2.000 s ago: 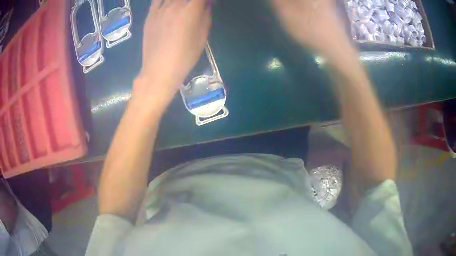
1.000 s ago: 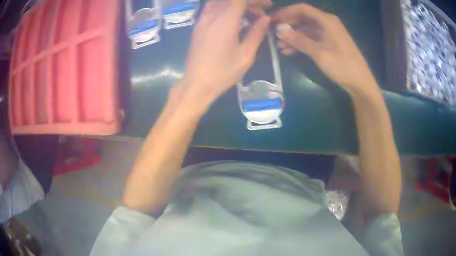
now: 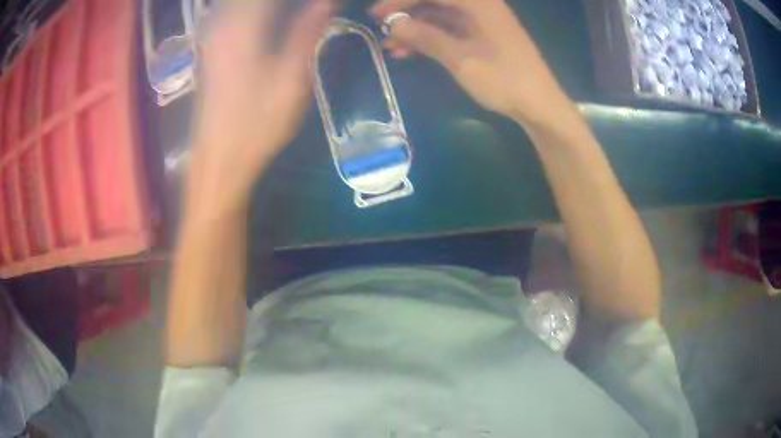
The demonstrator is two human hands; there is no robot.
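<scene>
A long silver-white loop frame (image 3: pixel 374 162) lies flat on the dark green bench in front of me, its rounded top away from me and its disc with a blue band towards me. My left hand (image 3: pixel 257 85) is left of the frame, raised and blurred; its fingertips reach the top edge of the picture, and whether it holds anything cannot be told. My right hand (image 3: pixel 462 43) is at the upper right of the frame. Its thumb and fingers pinch a small white ring-like cap (image 3: pixel 396 20) beside the rounded top.
A red-orange compartment tray (image 3: pixel 68 137) stands at left. Another loop frame (image 3: pixel 170 68) lies beside it, partly behind my left hand. A brown-edged box with white pieces (image 3: pixel 689 53) is at upper right. The bench's front edge (image 3: pixel 454 233) runs before me, with a shiny bundle (image 3: pixel 551 320) below it.
My hands have moved apart, and my left hand has left the frame's top, which now shows. The view has shifted, and the box of white pieces shows more fully.
</scene>
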